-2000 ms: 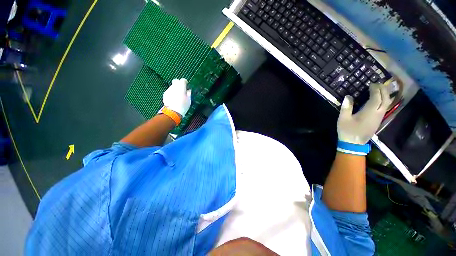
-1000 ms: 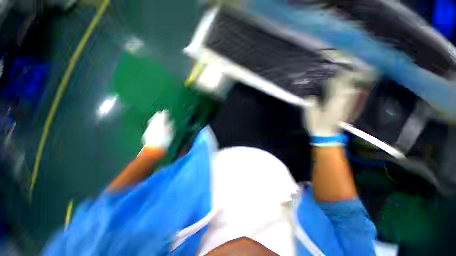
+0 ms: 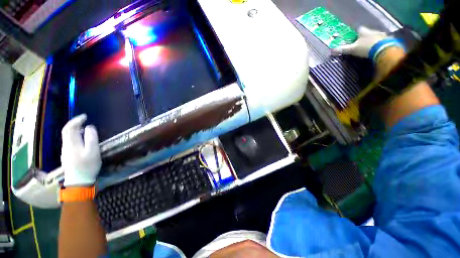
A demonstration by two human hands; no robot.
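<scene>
A light green circuit board (image 3: pixel 328 26) lies at the upper right over a dark ribbed surface. My right hand (image 3: pixel 364 42), in a white glove with a blue wrist band, holds it by its near right end. My left hand (image 3: pixel 80 152), in a white glove with an orange wrist band, is at the machine's front left edge, fingers apart and empty. The white machine (image 3: pixel 265 53) has an open dark bay with a metal rail (image 3: pixel 133 75) across it and red, white and blue light at the back. No board shows in the bay.
Below the machine front are a black keyboard (image 3: pixel 151 194) on a white-edged tray, thin pens (image 3: pixel 222 181) and a black mouse (image 3: pixel 247 146). A dark, yellow-spiked thing (image 3: pixel 403 73) crosses in front of my right forearm. Green ribbed blocks sit low right.
The view has swung to the machine. My right hand has left the keyboard area and now holds a green board; my left hand has moved from the green racks to the machine's front edge.
</scene>
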